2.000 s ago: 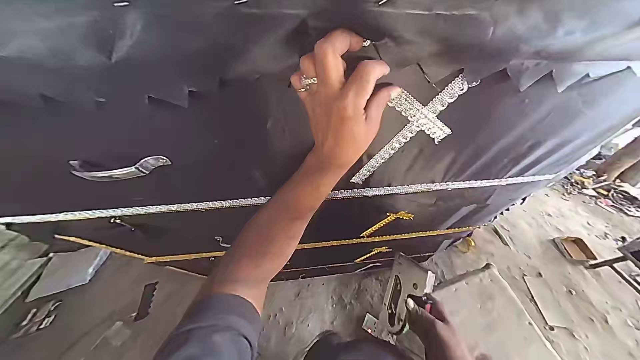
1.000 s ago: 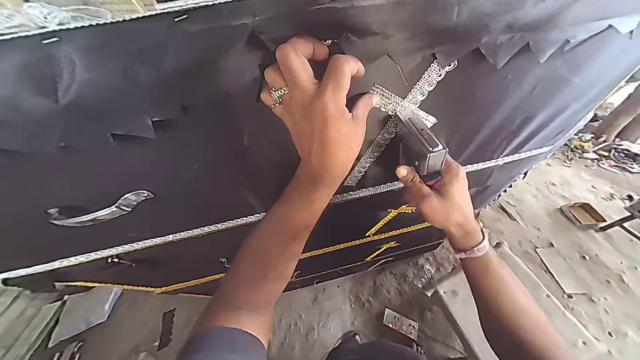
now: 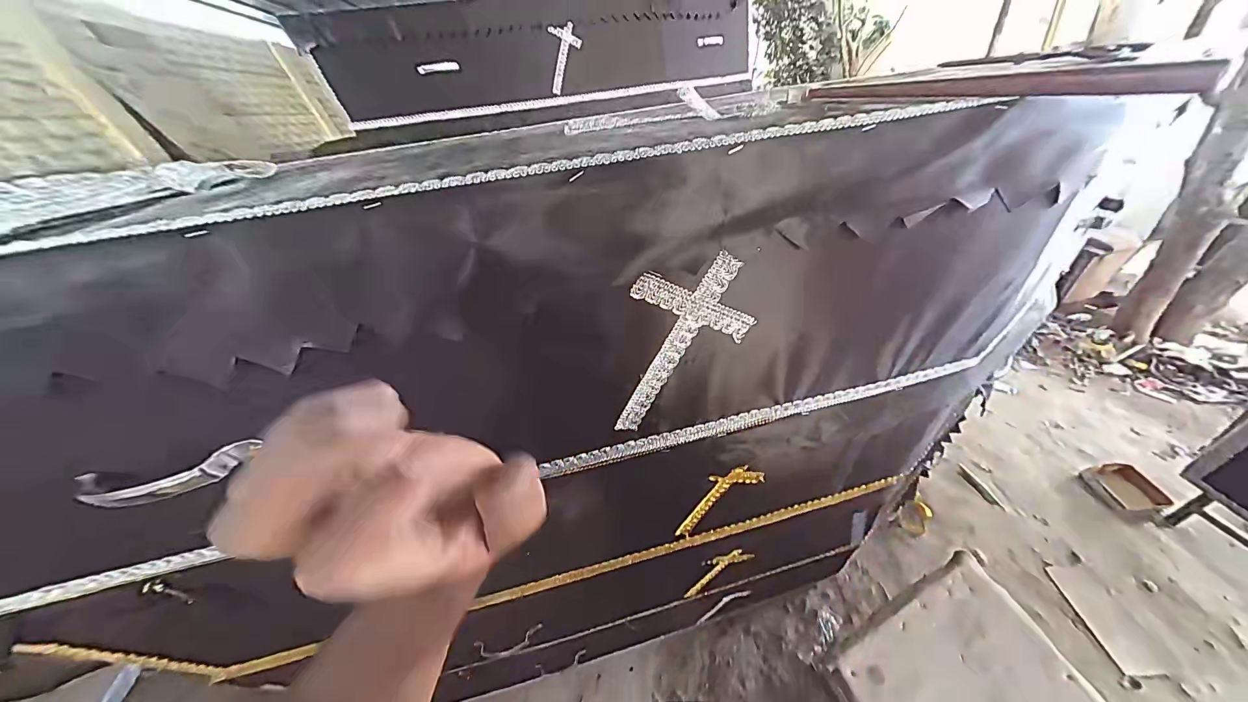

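A silver trim cross (image 3: 692, 317) lies tilted on the black-covered side of a coffin (image 3: 546, 370). My left hand (image 3: 380, 497), blurred, is to the lower left of this cross, in front of the silver braid strip (image 3: 741, 421). Its fingers look curled; whether anything is inside them cannot be told. Just left of the hand, a silvery curved handle (image 3: 166, 478) shows on the black covering, partly hidden by the fingers. My right hand is out of view, and no stapler shows.
Below are black surfaces with gold crosses (image 3: 707, 502) and gold trim (image 3: 682, 551). Another black coffin (image 3: 487, 73) with a silver cross stands behind. Boards (image 3: 960, 634) and a small tray (image 3: 1126, 486) lie on the ground at right, near tree trunks (image 3: 1185, 234).
My left hand has left the cross and moved down and left. The right hand, holding a metal stapler against the cross one second ago, is out of view. The view has tipped up.
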